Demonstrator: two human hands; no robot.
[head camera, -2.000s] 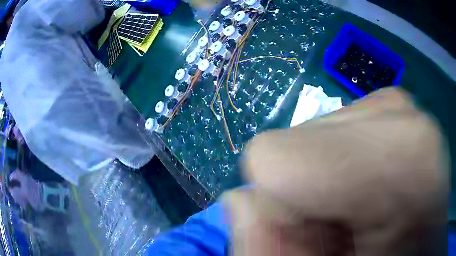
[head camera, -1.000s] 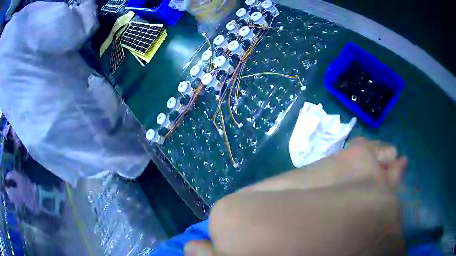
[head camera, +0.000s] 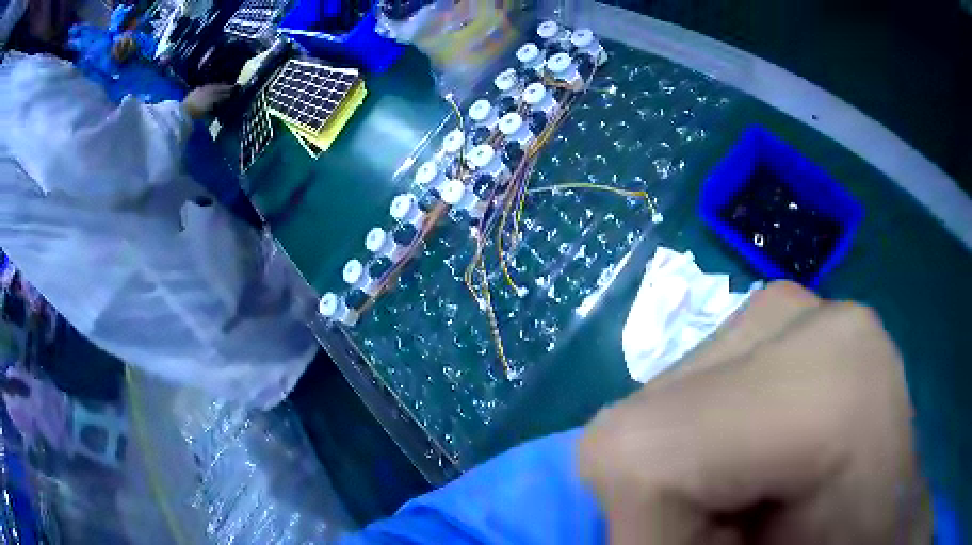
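Note:
My left hand is large and blurred at the lower right, coming from a blue sleeve. Its back faces the camera and its fingers are curled away, so what it holds, if anything, is hidden. My right hand cannot be made out; a bit of blue shows at the lower right edge. A crumpled white wipe lies just beyond my left hand. A blue bin with small dark parts stands behind the hand. The clear dimpled tray holds white-capped motors with thin coloured wires.
The green bench has a pale curved rail at its far edge. Yellow-edged grid trays and a larger blue bin stand at the upper left. A person in a white smock is at the left. Another person in blue is farther back.
The view has shifted, so the tray, wipe and bin sit lower. My left hand first drew back from over the bin's edge, uncovering more of the wipe; its knuckles now face the camera again.

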